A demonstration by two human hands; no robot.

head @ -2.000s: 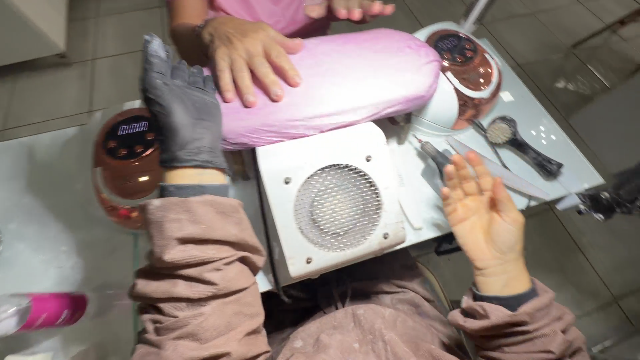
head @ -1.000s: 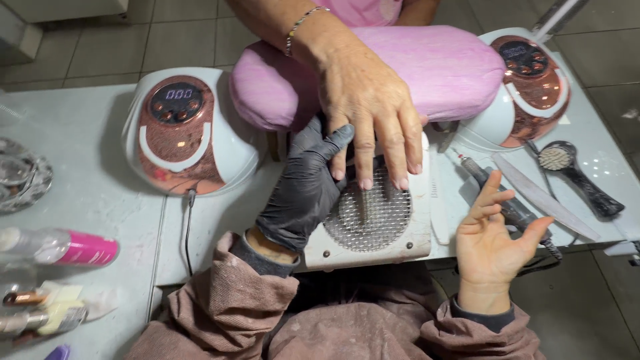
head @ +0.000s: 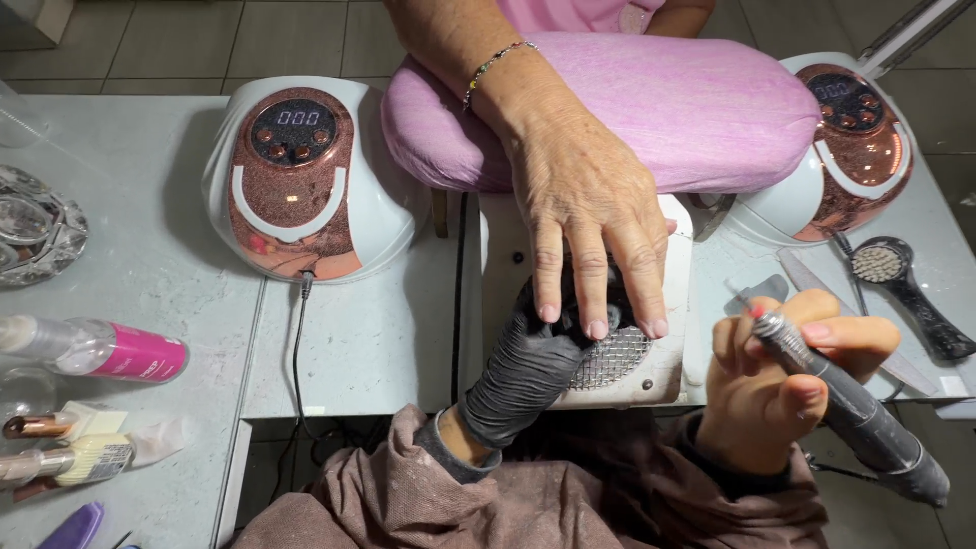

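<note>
My left hand (head: 526, 374), in a black glove, reaches under another person's hand (head: 591, 206) and touches its fingers from below; my own fingertips are mostly hidden there. That person's wrist, with a bead bracelet, rests on a pink padded armrest (head: 648, 114). Bare, my right hand (head: 770, 381) holds a dark electric nail drill (head: 854, 412) between thumb and fingers, its thin bit pointing up and left. Beneath the other person's fingers lies a white dust collector (head: 671, 358) with a round metal grille (head: 610, 366).
White and copper nail lamps stand left (head: 293, 183) and right (head: 862, 152) of the armrest. A nail file (head: 820, 282) and a black-handled brush (head: 907, 290) lie at right. A pink-labelled bottle (head: 145, 352), small bottles (head: 99, 457) and a faceted glass dish (head: 38, 225) are at left.
My right hand, which held nothing in the earlier frames, now holds the drill. My left hand has moved from the armrest's left end to under the other person's fingers. The view has shifted.
</note>
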